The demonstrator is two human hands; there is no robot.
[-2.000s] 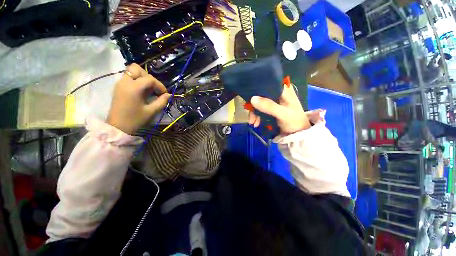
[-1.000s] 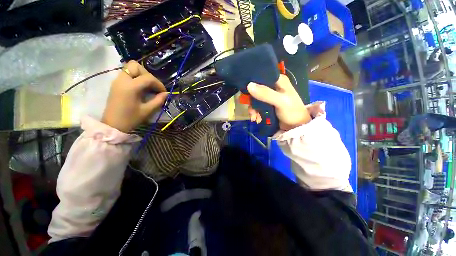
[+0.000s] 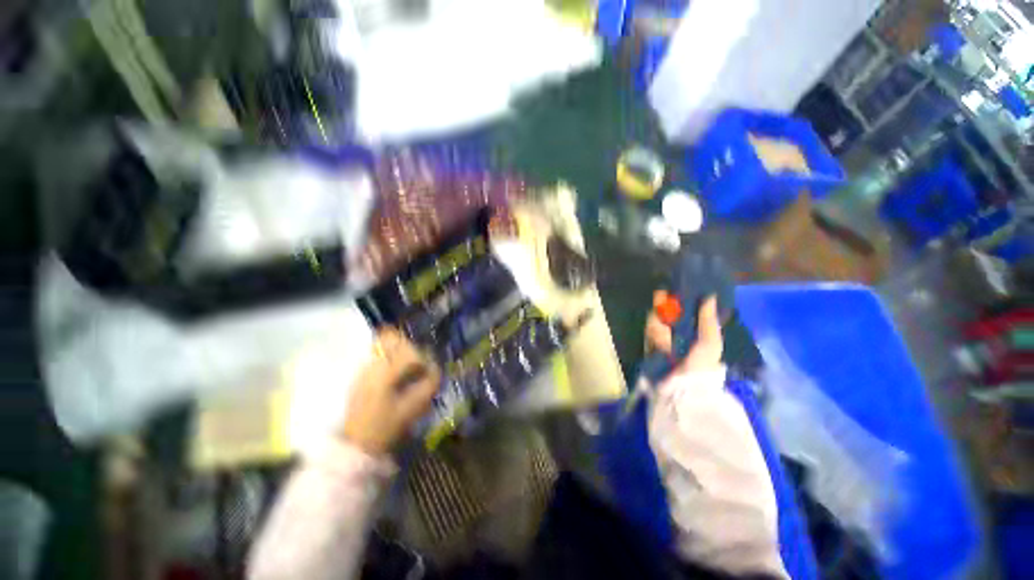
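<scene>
The frame is strongly blurred. Black socket housings with yellow wires lie at the centre on the work board. My left hand is at their near left edge, fingers curled; whether it holds a wire cannot be told. My right hand holds the dark soldering gun with its orange-red trigger, to the right of the housings and apart from them. Brown lead wires are fanned beyond the housings.
A yellow tape roll, a white spool and a small blue bin are at the back right. A large blue crate holds a clear bag at right. White paper lies beyond the wires. Bubble wrap and black housings are at left.
The camera view has swung, so the bench sits lower in the picture. The soldering gun has moved right, away from the housings. The blue wire near my left hand no longer shows clearly.
</scene>
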